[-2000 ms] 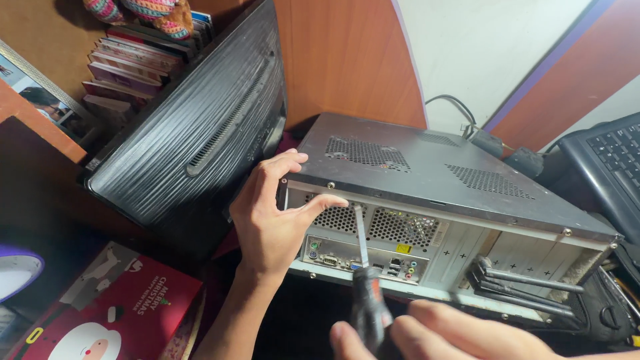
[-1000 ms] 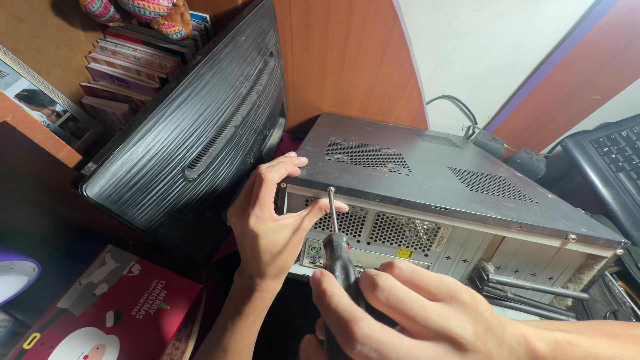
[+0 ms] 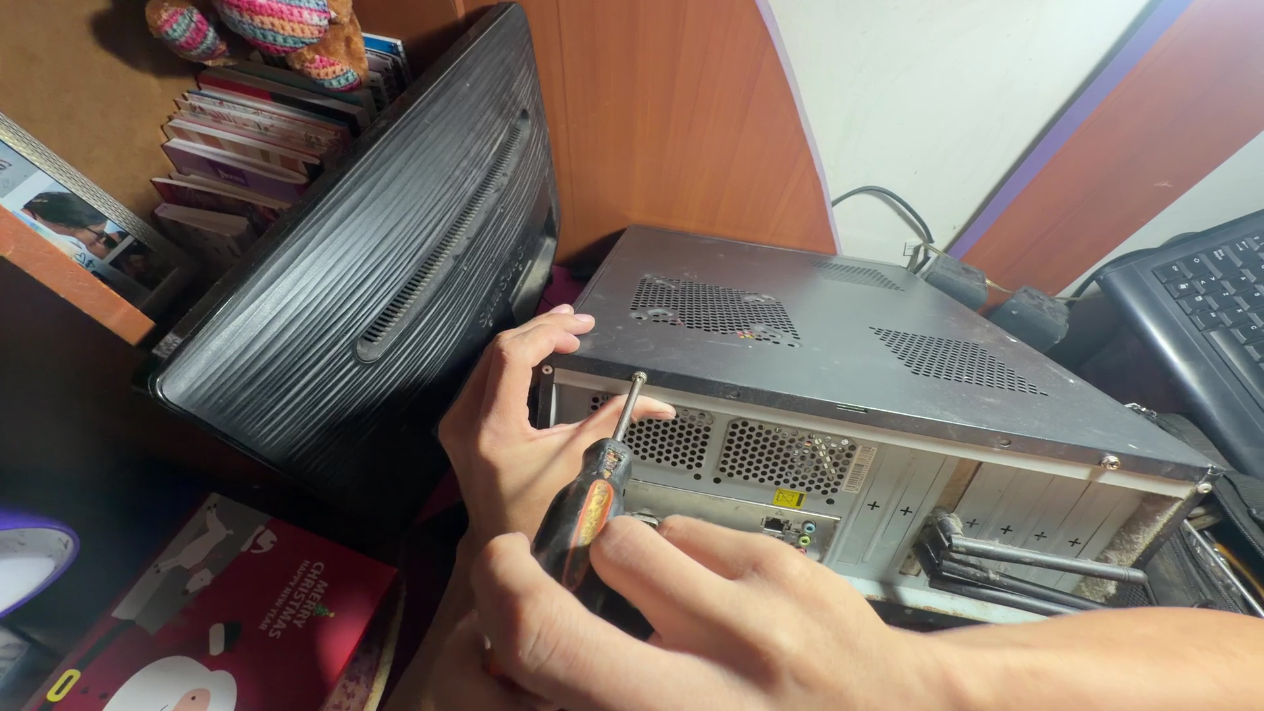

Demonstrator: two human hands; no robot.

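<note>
A black computer case (image 3: 839, 316) lies on its side, its rear panel with vents and ports facing me. In my right hand (image 3: 691, 612) is a screwdriver (image 3: 588, 523) with a black and orange handle; its tip meets a screw (image 3: 640, 377) at the panel's upper rear edge, near the left corner. My left hand (image 3: 513, 425) rests at that corner, fingertips on the top edge and thumb along the rear face behind the screwdriver's shaft. Another screw (image 3: 1110, 462) sits near the right end of the edge. Black antennas (image 3: 1037, 568) stick out of the rear.
A black monitor (image 3: 395, 257) stands left of the case, its back toward me. Books (image 3: 247, 148) and a crocheted toy (image 3: 276, 25) are behind it. A red Christmas box (image 3: 286, 592) lies lower left. On the right are a laptop (image 3: 1205, 306) and black power adapters (image 3: 1027, 316).
Two seconds ago the screwdriver's tip was lower, in front of the rear vents; a second ago it reached the edge screw, where it remains. My left hand has stayed at the corner.
</note>
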